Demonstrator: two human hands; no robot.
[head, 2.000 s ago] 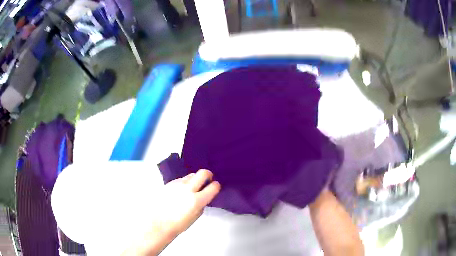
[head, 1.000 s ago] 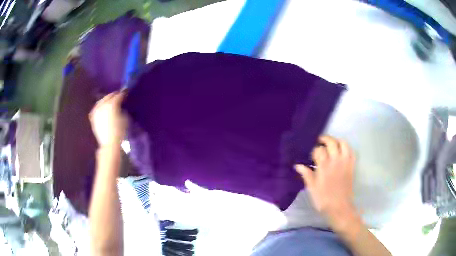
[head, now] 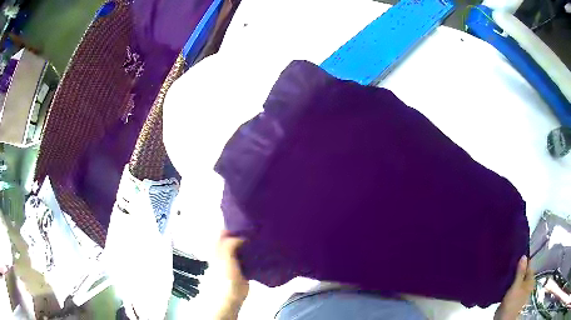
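A dark purple garment [head: 375, 194] lies spread over the near part of the white padded table [head: 501, 112]. Its flared, ruffled edge points left and its other end points right. My left hand [head: 233, 269] is at the garment's near left edge, with the fingers partly hidden by the cloth; it appears to hold the edge. My right hand [head: 519, 289] holds the garment's near right corner, cut off low in the picture.
A brown ribbed basket [head: 81, 125] with purple cloth stands at left. A flat blue bar [head: 388, 40] lies beyond the garment. A blue frame [head: 526, 62] with a white padded arm is at upper right. A dark round object [head: 558, 142] is at the right edge. An open tan box [head: 22, 100] is at far left.
The garment has been moved and turned, its ruffled edge now at left. My right hand has moved right and down; my left hand has moved from the basket side to the near edge.
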